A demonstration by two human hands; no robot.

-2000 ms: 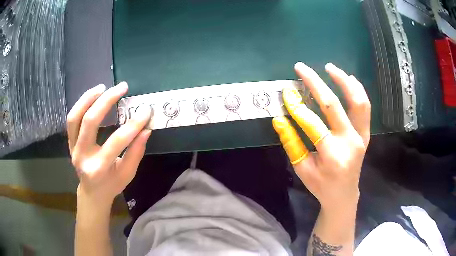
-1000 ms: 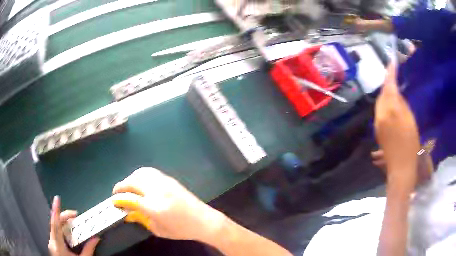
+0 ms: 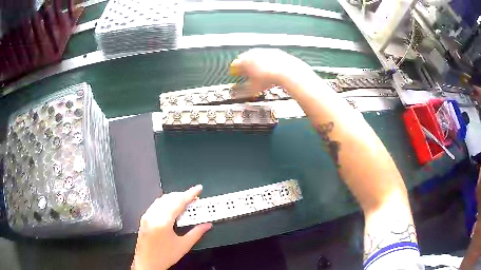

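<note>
A white strip (image 3: 240,203) with groups of small holes lies at the front of the dark green mat. My left hand (image 3: 171,224) holds its left end between thumb and fingers. My right hand (image 3: 258,74), blurred, reaches over a rear row of patterned strips (image 3: 195,97). Yellow finger covers show on it, and its fingertips are partly hidden. Whether it holds anything cannot be told. A stack of strips (image 3: 219,118) with round parts on top lies just in front of that row, below my right hand.
A thick clear tray stack (image 3: 50,163) with round pockets stands left, beside a grey board (image 3: 134,158). Another tray stack (image 3: 140,23) stands at the back left. A red bin (image 3: 424,132) and a blue bin (image 3: 458,118) sit at right. Pale rails (image 3: 263,39) cross behind.
The view has swung back towards the bench's left. My right hand has left the front strip and reached to the rear. The strip bundle earlier at the mat's right no longer shows there.
</note>
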